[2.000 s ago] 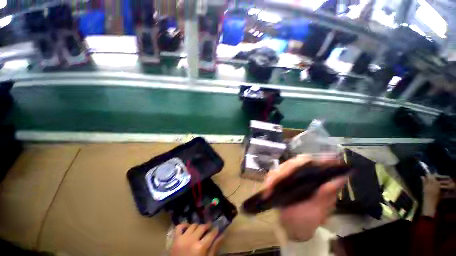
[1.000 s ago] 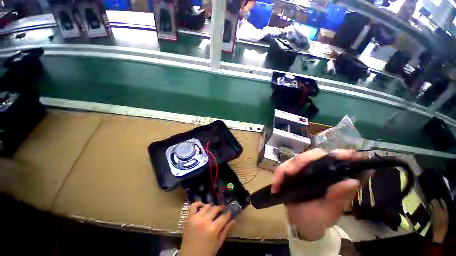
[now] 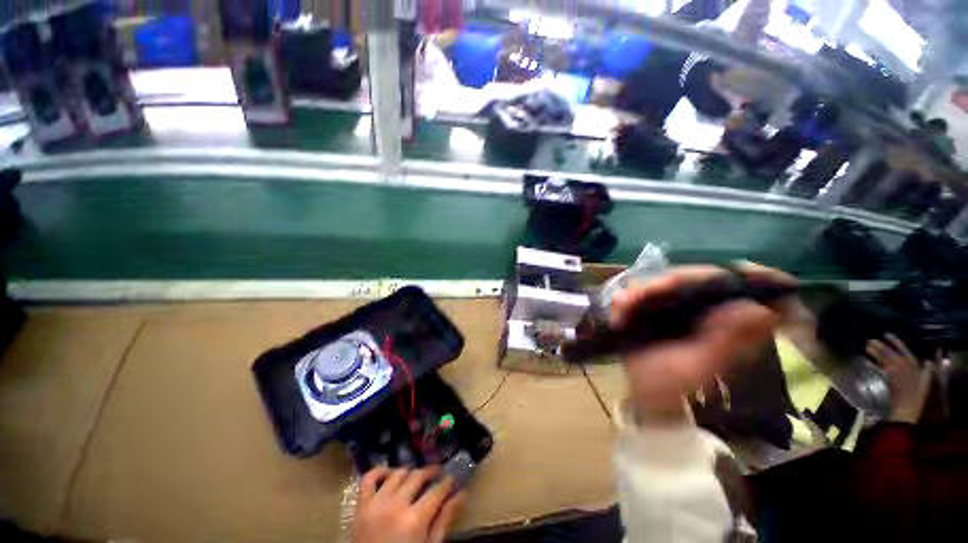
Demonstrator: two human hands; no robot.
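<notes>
An open black speaker cabinet (image 3: pixel 430 320) lies in two halves on the brown cardboard. The upper half holds a speaker driver (image 3: pixel 343 373) in a silvery frame. Red wires (image 3: pixel 403 384) run down into the lower half, where a green-tipped part (image 3: pixel 446 422) shows. My left hand (image 3: pixel 403 507) lies with its fingers on the lower half's near edge, by a small grey part. My right hand (image 3: pixel 690 345), blurred, is closed around a black electric screwdriver (image 3: pixel 658 316), tip at the screw feeder (image 3: pixel 543 308), apart from the cabinet. Whether the tip touches the feeder is unclear.
A green conveyor (image 3: pixel 276 225) with a white edge runs behind the bench, carrying another open cabinet (image 3: pixel 568 217). A clear plastic bag (image 3: pixel 642 265) lies behind my right hand. At the right are yellow paper (image 3: pixel 798 382) and another person's hand (image 3: pixel 902 377).
The screwdriver in my right hand has moved away from the lower half, up and right to the screw feeder. My left hand stays on the lower half. The camera view has shifted.
</notes>
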